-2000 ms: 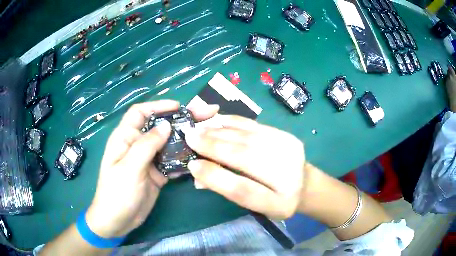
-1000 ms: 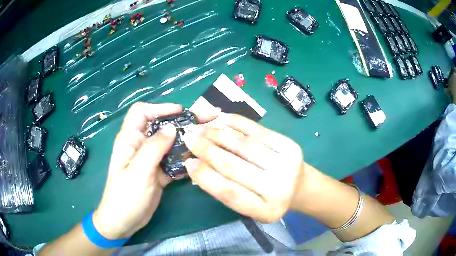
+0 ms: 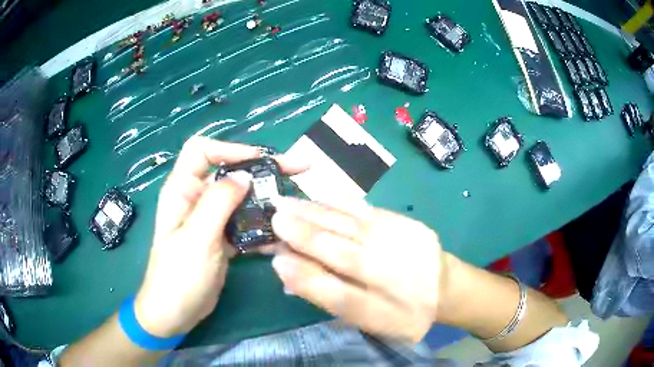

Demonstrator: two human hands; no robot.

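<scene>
My left hand (image 3: 190, 236) holds an open black watch housing (image 3: 252, 208) in front of me, with its thumb on the upper part. A silvery rectangle shows inside the housing. My right hand (image 3: 362, 261) is at the housing's right side, its fingertips at or touching the edge. Whether it holds a small part cannot be told. A dark slim tool seen under this hand earlier is hidden or blurred now. The cream adhesive sheet with a black band (image 3: 344, 154) lies just beyond my hands.
Open units (image 3: 437, 138) lie at the right, others (image 3: 112, 217) at the left. A clear blister tray (image 3: 237, 86) bears small wired parts. Stacked trays (image 3: 25, 193) stand at the left edge. A long black-and-white strip (image 3: 534, 64), rows of dark units (image 3: 571, 54) and another person's sleeve (image 3: 631, 244) are at the right.
My right hand has moved slightly down and away from the housing's upper part, uncovering the silvery rectangle and more of the adhesive sheet. The view has shifted a little.
</scene>
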